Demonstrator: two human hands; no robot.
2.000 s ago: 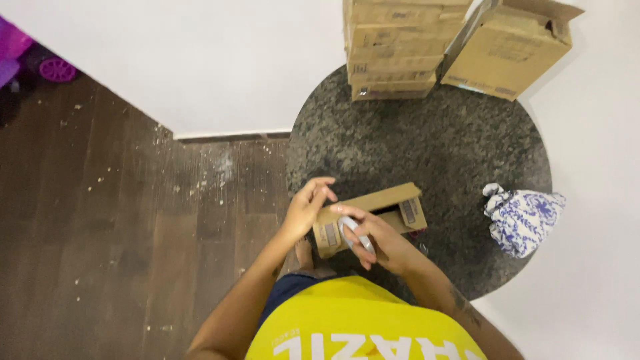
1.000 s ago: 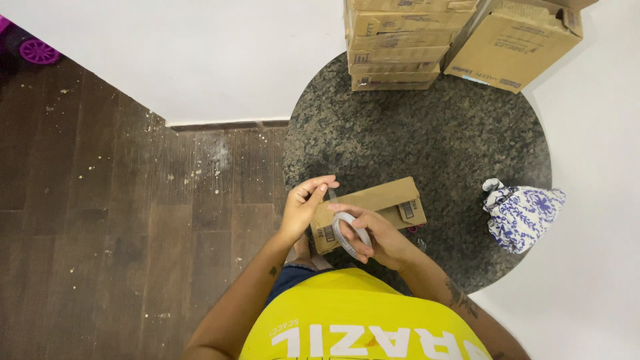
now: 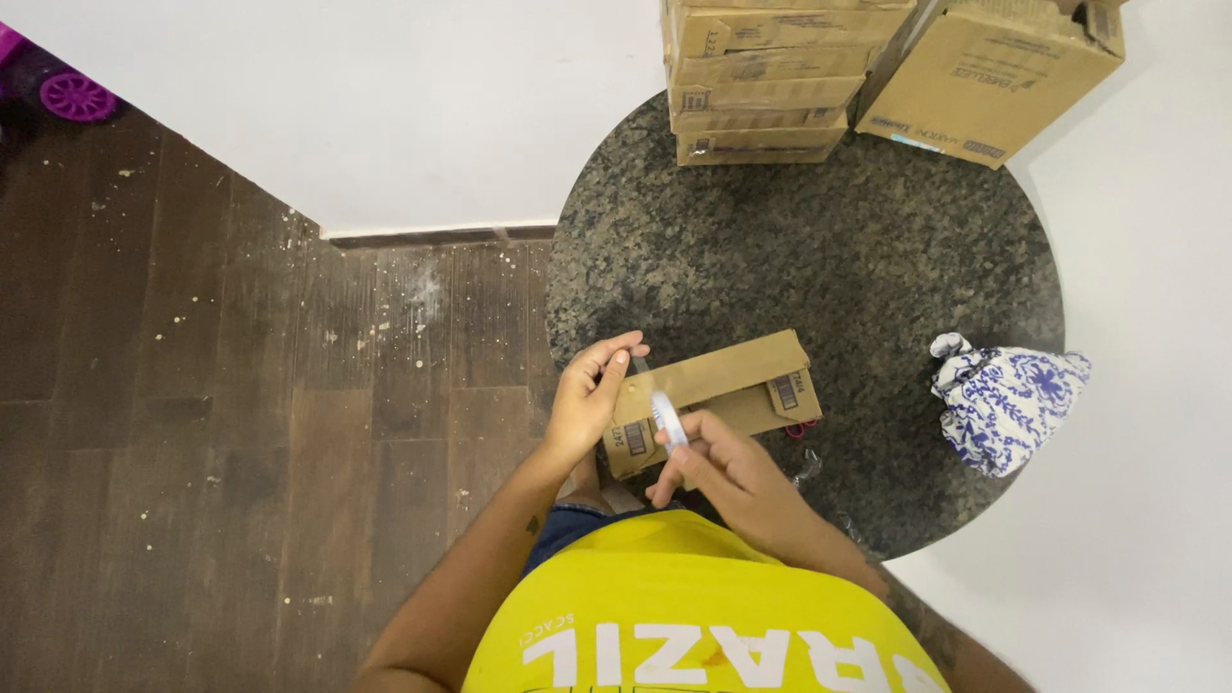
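Observation:
My right hand [image 3: 717, 467] grips a roll of clear tape [image 3: 667, 420] over a cardboard box [image 3: 717, 371] at the near edge of the table. My left hand [image 3: 589, 395] pinches the free end of the tape strip [image 3: 642, 367] between thumb and fingers, beside the box's left end. The strip runs between the two hands. The box lies with a long flap over part of its top, and a dark gap shows beside the flap. Printed marks are on both its ends.
A round granite table [image 3: 799, 250] carries a stack of flat cardboard boxes [image 3: 760, 106], a larger open carton [image 3: 991, 82] and a blue-and-white cloth bundle [image 3: 1011, 404]. A small pink-handled thing [image 3: 797, 430] lies by the box. A white wall [image 3: 366, 115] stands behind.
The tape roll has turned from face-on to nearly edge-on in my right hand since a second ago. My left hand stays near the box's left end.

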